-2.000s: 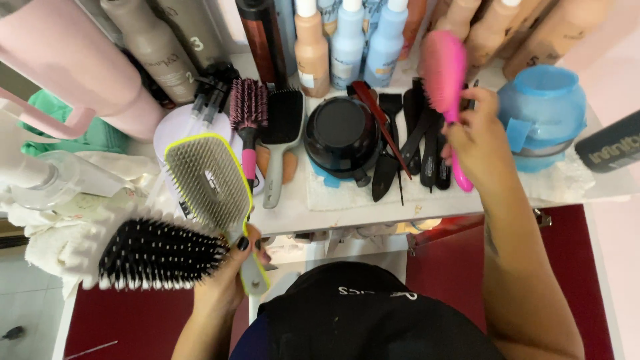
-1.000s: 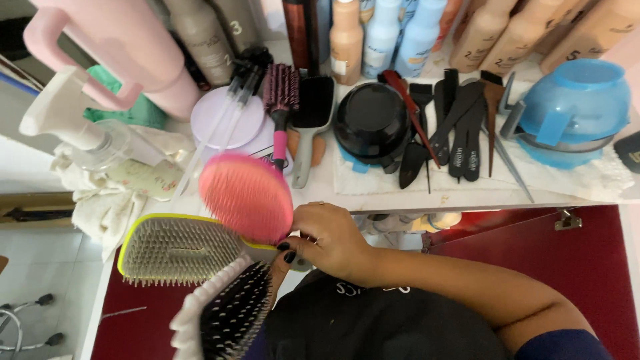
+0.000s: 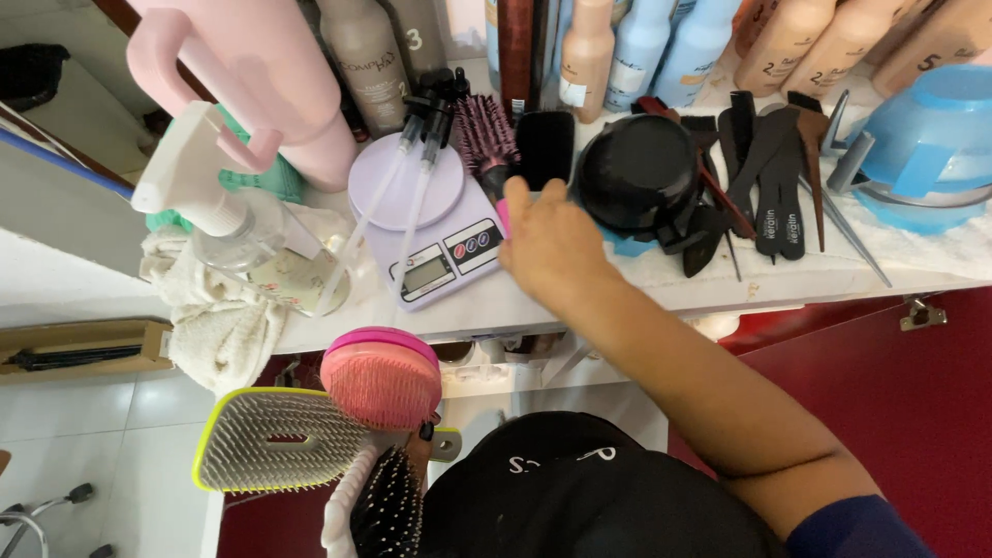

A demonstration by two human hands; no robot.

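Note:
My left hand point(image 3: 422, 449), mostly hidden behind the brushes and the cap brim, holds several hairbrushes: a pink detangling brush point(image 3: 381, 380), a paddle brush with a lime-green rim point(image 3: 287, 438) and a black-bristled brush with a white edge point(image 3: 387, 496). On the counter, my right hand point(image 3: 542, 240) has its fingers around the handle of a round brush with dark pink bristles point(image 3: 487, 136). Beside it lie a lilac digital scale point(image 3: 434, 271), with two clear droppers across it, and a flat black hairbrush point(image 3: 545, 155), partly covered by my hand.
A spray bottle point(image 3: 256, 248) and a pink tumbler point(image 3: 271, 85) stand at the left. Right of my hand are a black bowl point(image 3: 637, 174), tint brushes point(image 3: 775, 178) and a blue bowl point(image 3: 930, 139). Product bottles point(image 3: 587, 62) line the back. A red cabinet door point(image 3: 852, 364) is below.
The pink detangling brush, in my right hand two seconds ago, is now among the brushes in my left. My right hand has moved from the held brushes to the round brush on the counter.

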